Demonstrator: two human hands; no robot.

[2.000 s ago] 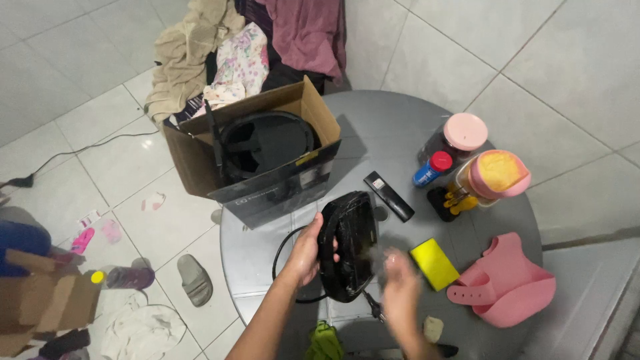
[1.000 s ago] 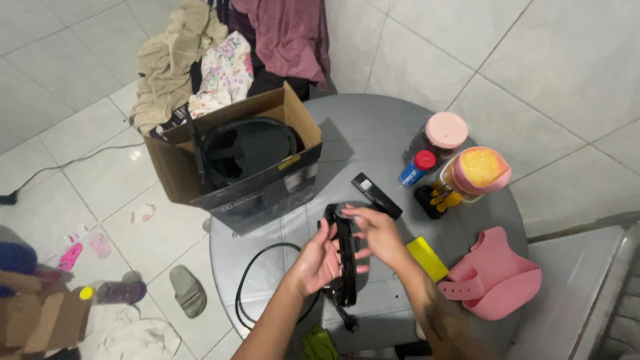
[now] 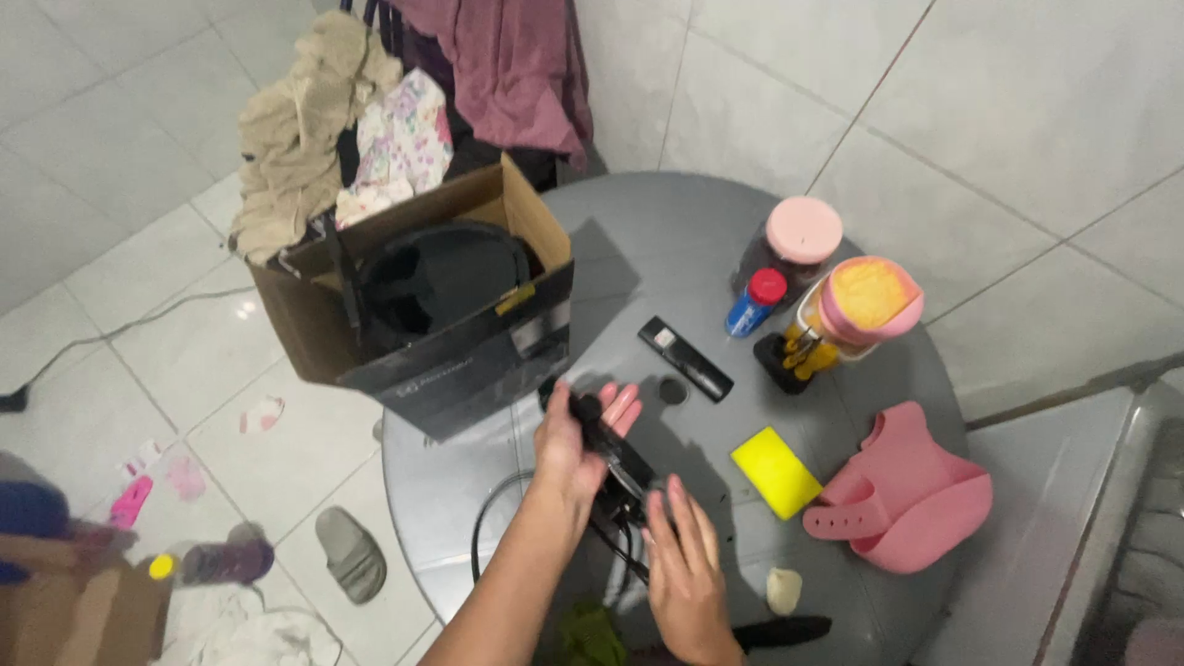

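Observation:
A black device with a power cord [image 3: 622, 455], seen edge-on, is held over the round grey table [image 3: 684, 213]. My left hand [image 3: 575, 444] grips its upper end, thumb on the near side and fingers behind. My right hand [image 3: 684, 564] lies against its lower right end with the fingers extended. The black cord loops below the device to the left and hangs near my right hand. What exactly the device is cannot be told. Just up and left stands an open cardboard box [image 3: 462, 384] with a round black appliance part [image 3: 453, 277] inside.
On the table's right side are a black remote control [image 3: 686, 359], a yellow sponge [image 3: 776, 472], a pink silicone bib [image 3: 911, 499], a red-capped blue bottle [image 3: 756, 302] and pink-lidded containers [image 3: 804, 230]. A black knife-like object [image 3: 784, 633] lies at the lower edge. A slipper [image 3: 351, 553] is on the floor.
The black device, broad face in view two seconds ago, is now seen edge-on and tilted. My right hand has moved from its upper end to its lower end. A small dark round thing shows beside the remote.

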